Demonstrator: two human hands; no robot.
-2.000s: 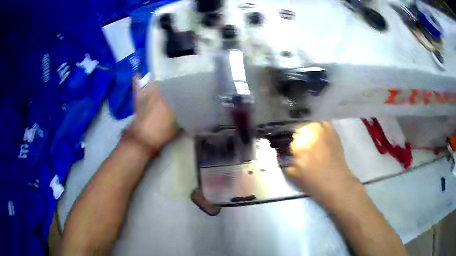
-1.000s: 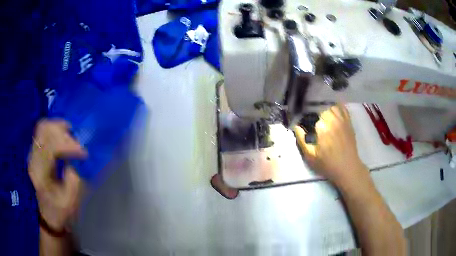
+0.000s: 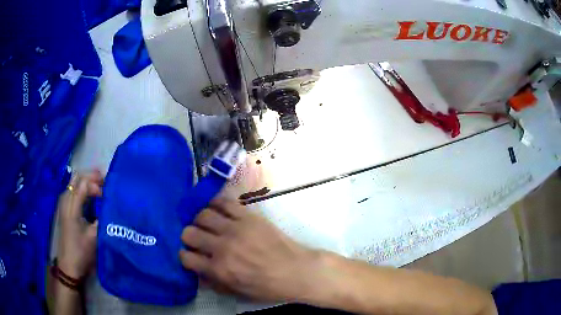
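A royal blue pouch-like workpiece (image 3: 144, 203) with a rounded end and small white lettering lies in front of me, left of the needle area. A short blue strap (image 3: 205, 192) sticks out from its right side and ends in a white buckle (image 3: 226, 159), near the needle plate. My left hand (image 3: 77, 224) grips the workpiece's left edge; some fingers are hidden behind it. My right hand (image 3: 237, 246) is at its right edge below the strap, fingertips curled on the edge. The presser foot area (image 3: 251, 130) shows nothing under it.
The white sewing machine head (image 3: 344, 31) with orange-red lettering spans the top. Red-handled snips (image 3: 412, 106) lie behind the needle. A heap of blue pieces (image 3: 43, 123) with white bits fills the left. Another blue piece (image 3: 130, 49) lies behind the machine's left end.
My left hand has brought the blue workpiece in from the left heap. My right hand has left the needle area and moved left to the workpiece. The view has shifted.
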